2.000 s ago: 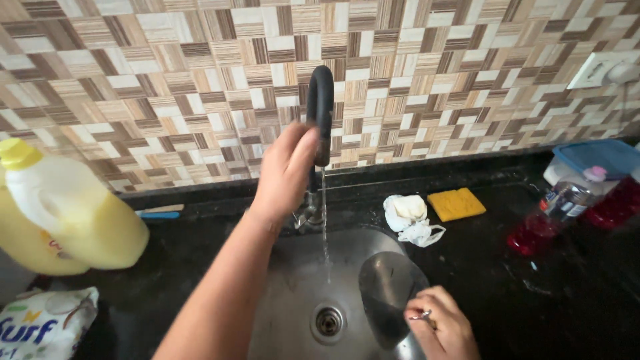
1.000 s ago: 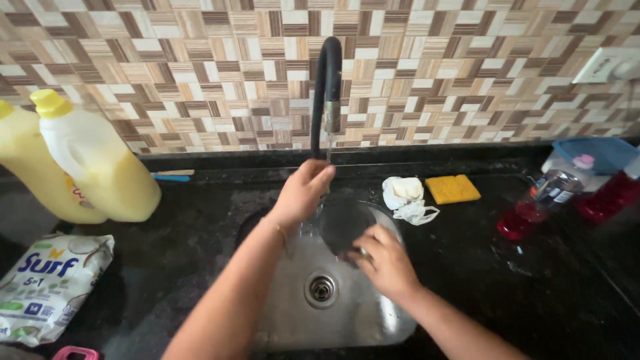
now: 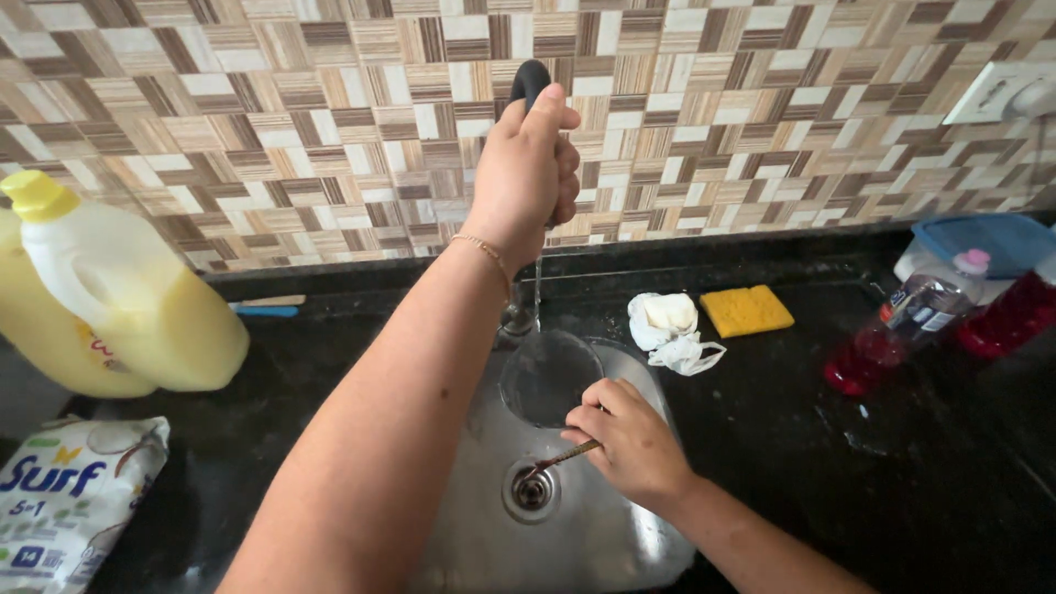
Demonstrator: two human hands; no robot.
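My left hand (image 3: 528,169) is wrapped around the black faucet spout (image 3: 530,78), in front of the tiled wall. A thin stream of water (image 3: 538,293) falls from below it. Over the stainless steel sink (image 3: 602,528), my right hand (image 3: 623,433) grips a round, dark translucent lid or dish (image 3: 549,379) by its near edge, under the stream. From the same hand a thin patterned handle or utensil (image 3: 569,454) points down-left over the drain (image 3: 532,491); what it belongs to is unclear.
Yellow-capped jugs (image 3: 186,322) and a Surf detergent bag (image 3: 78,495) stand left. A blue-handled item (image 3: 264,310) lies by the wall. Right of the sink are white soap in plastic (image 3: 664,318), a yellow sponge (image 3: 747,311), bottles of red liquid (image 3: 874,351) and a blue-lidded container (image 3: 982,243).
My left hand has moved up the faucet spout and now closes around it. The round dark piece, seen tilted earlier, now shows its round face under the water.
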